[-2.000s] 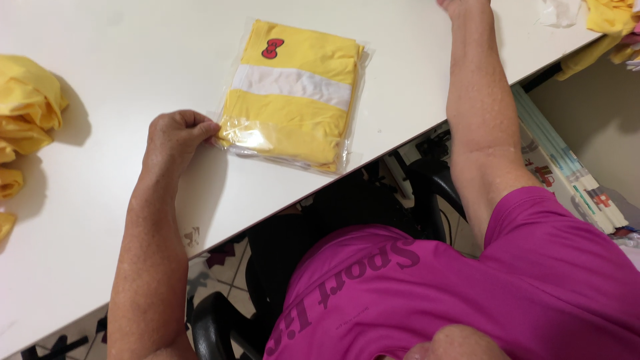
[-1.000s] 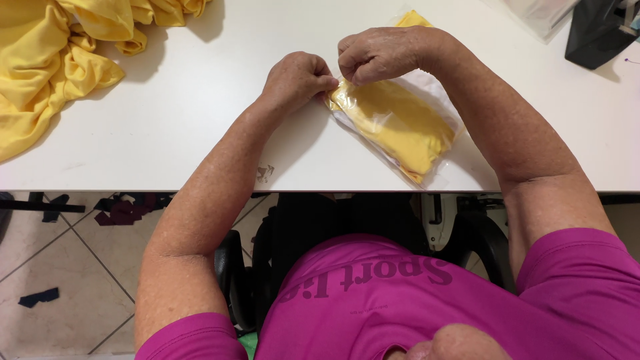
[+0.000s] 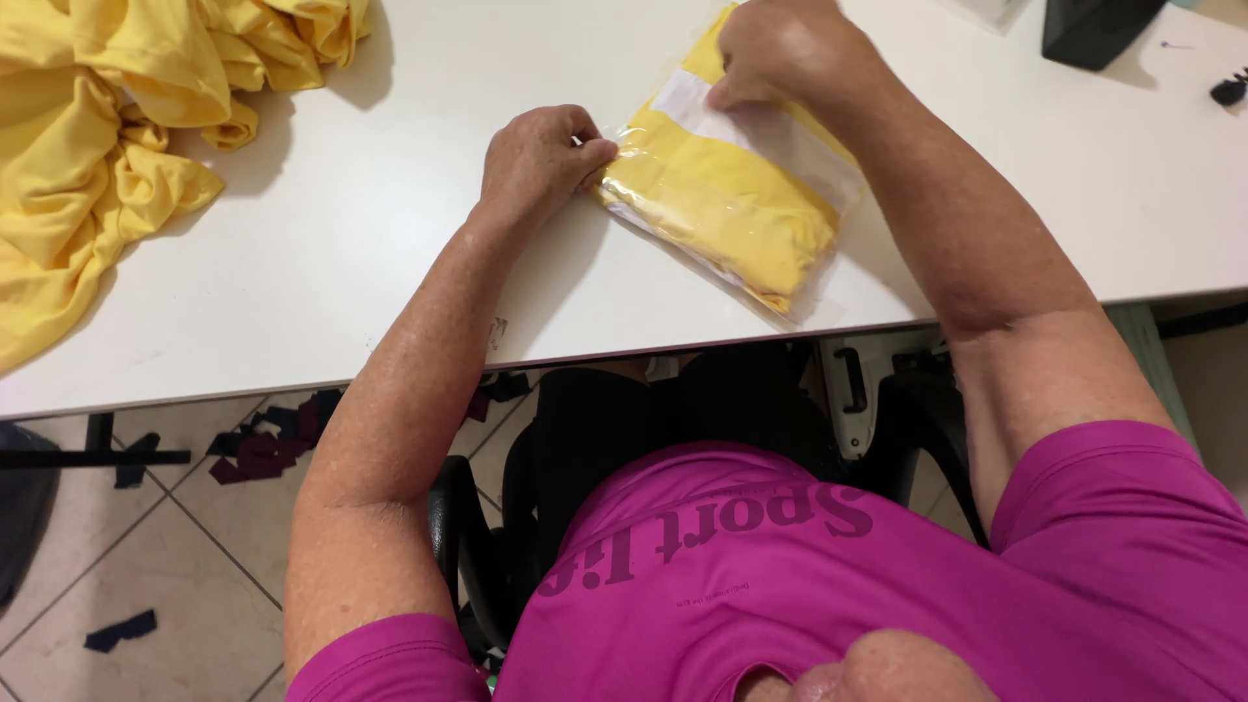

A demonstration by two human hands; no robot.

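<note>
A clear plastic bag with a folded yellow and white garment [image 3: 726,200] inside lies tilted on the white table [image 3: 390,224], close to its front edge. My left hand [image 3: 546,156] pinches the bag's left edge between thumb and fingers. Over the upper part of the bag is my right hand [image 3: 780,54], its fingers bent down onto the plastic by the white band; the hand hides that part, and whether it grips the plastic I cannot tell.
A heap of yellow fabric [image 3: 107,127] lies at the table's left. A black object [image 3: 1097,29], perhaps a tape dispenser, stands at the back right, near another plastic bag [image 3: 985,8]. Dark fabric scraps [image 3: 263,448] lie on the tiled floor. Chair armrests [image 3: 453,517] flank my body.
Two seconds ago my right hand was away from the bag; now it is on it. Since one second ago it has moved up along the bag from near my left hand. The view has turned.
</note>
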